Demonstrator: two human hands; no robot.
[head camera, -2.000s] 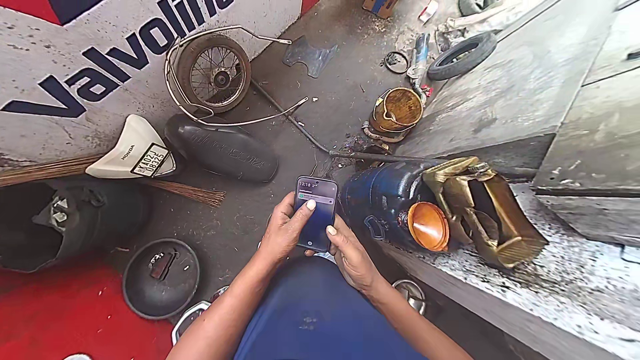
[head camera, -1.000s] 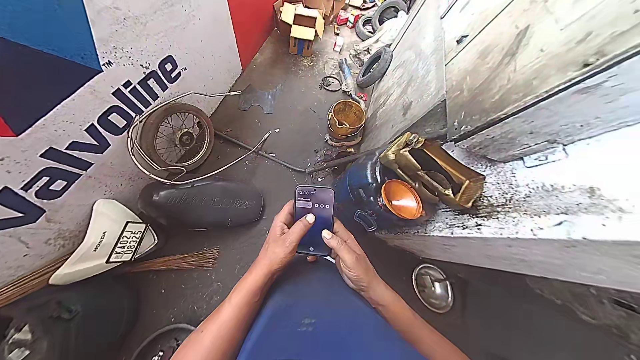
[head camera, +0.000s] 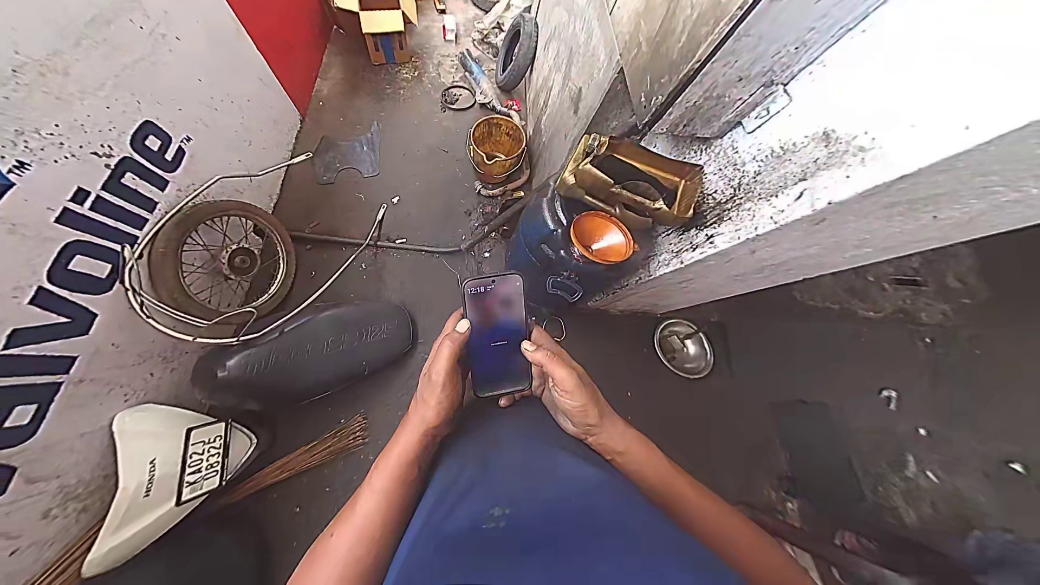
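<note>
A smartphone (head camera: 497, 341) with a lit, mostly dark blue screen is held upright between both hands, in front of blue clothing. My left hand (head camera: 443, 370) grips its left edge, the thumb lying along the side. My right hand (head camera: 561, 378) holds the right edge, thumb tip at the border of the screen and fingers partly hidden behind the phone. Just beyond the phone, to the right, stands a blue drum (head camera: 532, 236) with an orange funnel (head camera: 603, 238) on it. A black motorcycle seat (head camera: 309, 353) lies left of my left hand.
A spoked wheel (head camera: 223, 260) and a bent metal tube frame (head camera: 325, 288) lie by the left wall. A white Honda panel (head camera: 150, 479) and a stick broom (head camera: 309, 459) are lower left. Ahead are an oily bucket (head camera: 497, 146), a tyre (head camera: 517, 51) and a cardboard box (head camera: 386, 32). A metal bowl-shaped part (head camera: 684, 348) lies right.
The view has swung to the right. The phone's screen shows a different picture than a second ago. Both hands have kept hold of the phone.
</note>
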